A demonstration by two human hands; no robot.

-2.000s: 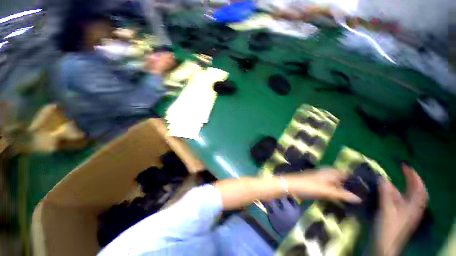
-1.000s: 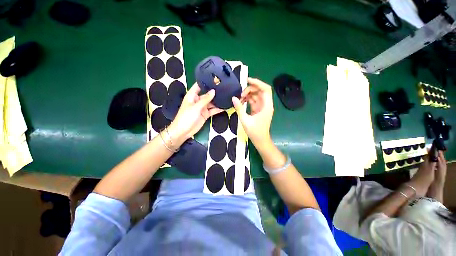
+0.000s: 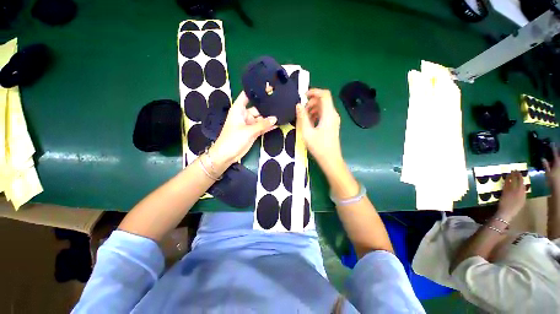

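Observation:
A black plastic base plate (image 3: 270,89) with a small central opening is held up in front of me, above a pad sheet. My left hand (image 3: 242,127) grips its lower left edge. My right hand (image 3: 320,119) has its fingertips at the plate's lower right edge. Beneath lies a pad sheet (image 3: 277,164) with black ovals and a white strip along its right side; its lower end overhangs the table edge. Another pad sheet (image 3: 203,88) lies to its left, partly covered by a dark plate (image 3: 215,115). One more plate (image 3: 236,186) lies by my left wrist.
Black plates lie left (image 3: 157,126) and right (image 3: 360,104) on the green bench (image 3: 374,165). Pale backing paper lies at right (image 3: 433,138) and far left (image 3: 16,138). An open carton (image 3: 55,219) stands lower left. A grey metal arm (image 3: 509,48) and another person's hand (image 3: 513,191) are at right.
The view has swung from the left side to straight down at the bench. Since one second ago, the held plate has turned slightly; the neighbour's hand has moved onto their pad sheet.

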